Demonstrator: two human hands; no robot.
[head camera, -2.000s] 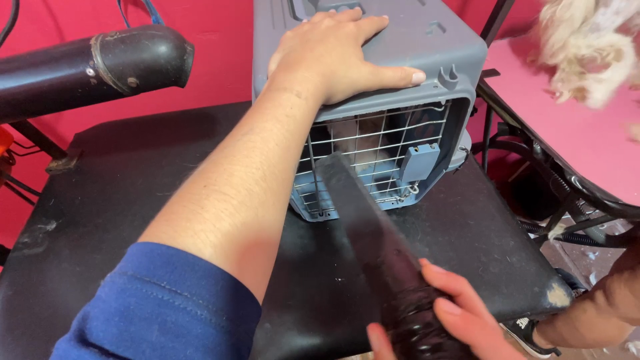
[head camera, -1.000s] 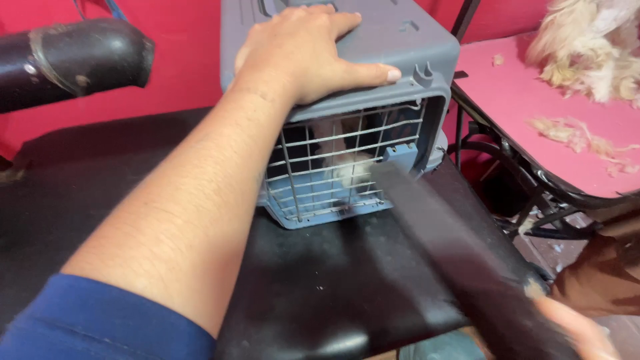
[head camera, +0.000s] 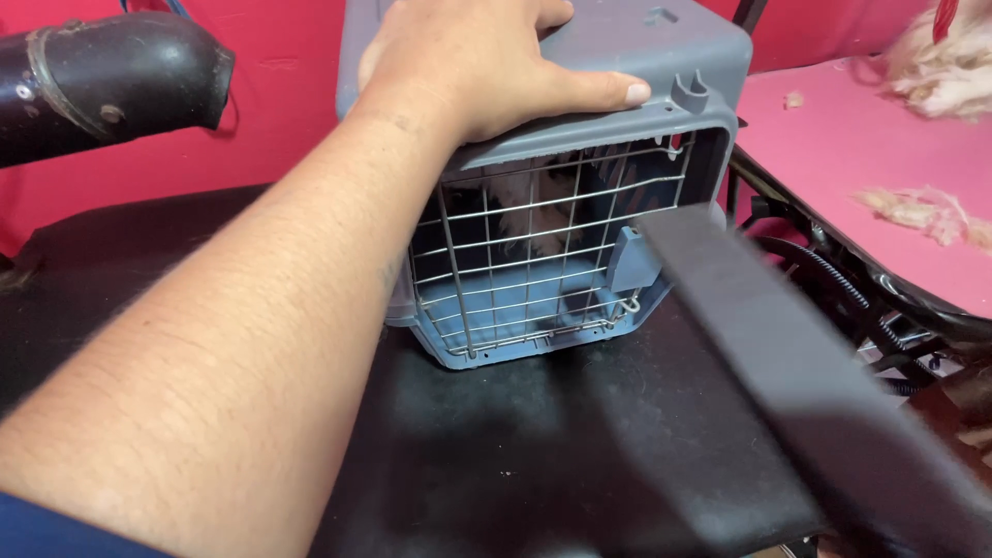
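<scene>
A grey plastic pet carrier (head camera: 736, 101) with a closed wire door (head camera: 531, 267) and a blue latch (head camera: 634, 260) stands on a black padded table (head camera: 496, 457). Behind the wires a furry animal (head camera: 542, 205) shows in part, pale and dark. My left hand (head camera: 480, 70) lies spread on the carrier's top, its thumb along the front edge. From the lower right, a black flat dryer nozzle (head camera: 775, 341), blurred, reaches up to the right side of the door near the latch. My right hand is out of the frame.
A thick black tube (head camera: 116, 77) juts in at upper left before the pink wall (head camera: 287, 77). On the right, a pink-topped table (head camera: 876, 139) bears pale cut hair (head camera: 942, 70), with its black metal frame (head camera: 845, 271) below.
The nozzle has shifted from the middle of the door to its right side. My right hand, visible before, has left the view. My left hand stays on the carrier's top.
</scene>
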